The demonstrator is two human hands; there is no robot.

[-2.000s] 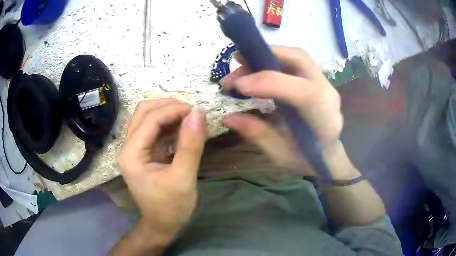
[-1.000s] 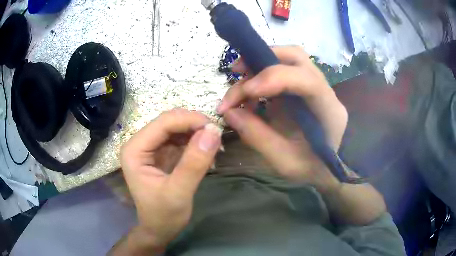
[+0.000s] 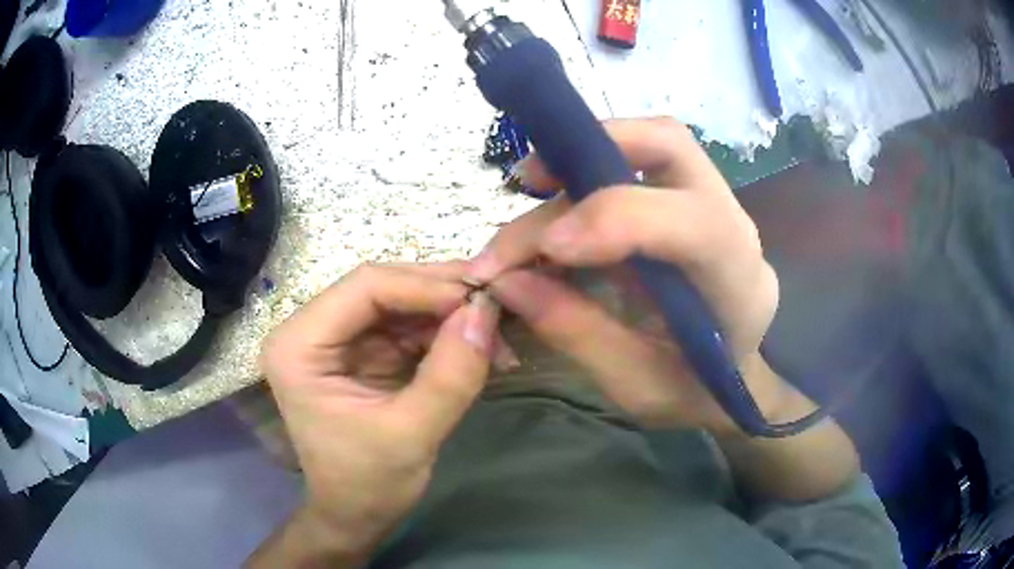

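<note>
My left hand (image 3: 378, 367) pinches a tiny dark component (image 3: 477, 289) between thumb and forefinger. My right hand (image 3: 656, 267) holds the dark blue soldering iron (image 3: 556, 111) across its palm, its metal barrel pointing up and away. The right thumb and fingertip meet the left fingertips at the component. The component is too small to make out. A blue circuit board (image 3: 506, 142) lies on the board, partly hidden behind the iron and right hand. The opened ear cup housing (image 3: 239, 250) with a silver battery (image 3: 218, 199) lies at the left.
The headphone band (image 3: 133, 372) and ear cushion (image 3: 95, 228) lie beside the open cup. A red tube (image 3: 618, 22) and blue-handled cutters (image 3: 763, 56) lie at the back right. A blue cup (image 3: 106, 13) stands back left. White paper (image 3: 50, 445) lies at the left edge.
The hands have come together, so the right fingertips now meet the left ones at the component. The soldering iron stays in my right hand. The view has shifted slightly.
</note>
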